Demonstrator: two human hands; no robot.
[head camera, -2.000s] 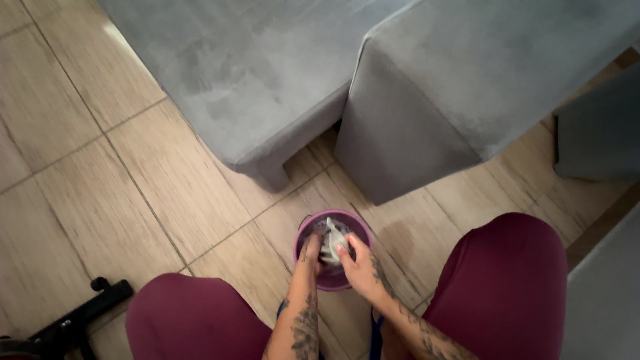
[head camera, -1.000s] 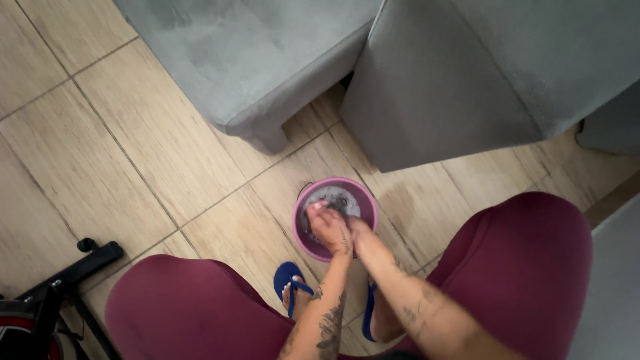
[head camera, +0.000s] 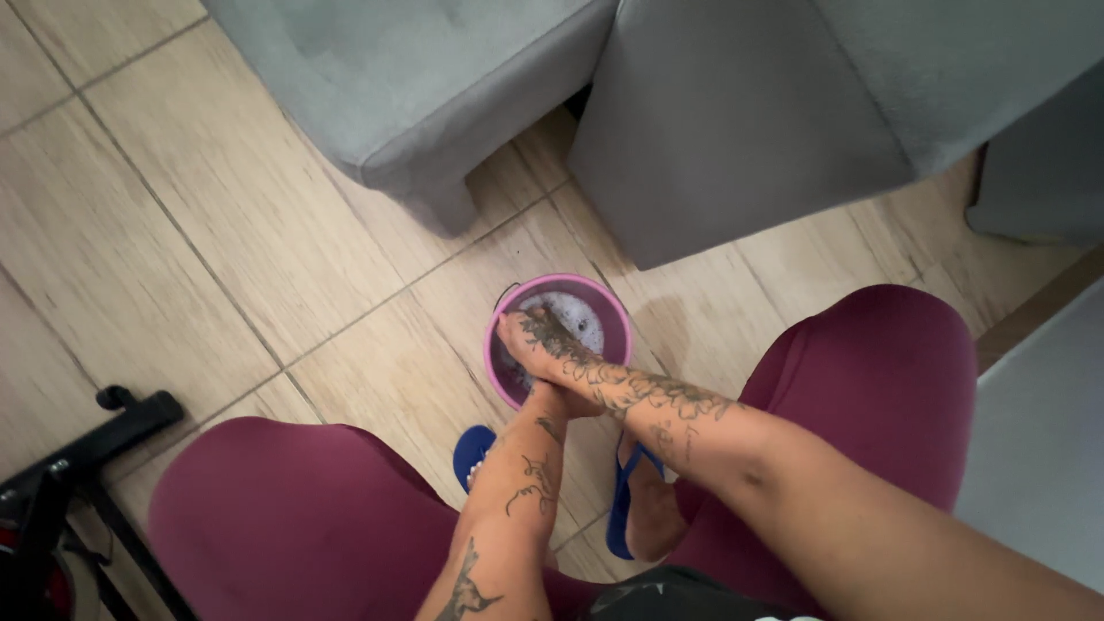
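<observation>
A pink bucket (head camera: 627, 332) with foamy water (head camera: 582, 321) stands on the floor between my feet. Over its left side, just inside the rim, lies my right hand (head camera: 536, 341), tattooed on its back, with the fingers bent down and mostly hidden. My left hand (head camera: 583, 403) is at the bucket's near rim, largely covered by my right wrist, which crosses over it. The two touch or nearly touch. Whether either hand holds a thing is hidden from view.
Gray upholstered furniture (head camera: 733, 129) rises just beyond the bucket, with another padded piece (head camera: 448, 95) to its left. A black metal frame (head camera: 112, 431) stands at lower left. My knees flank the bucket; blue flip-flops (head camera: 473, 448) are below it on wood-look tiles.
Two seconds ago my hands held a whitish, wet-looking thing above the bucket; it is out of sight now. My right hand has moved left across my left wrist.
</observation>
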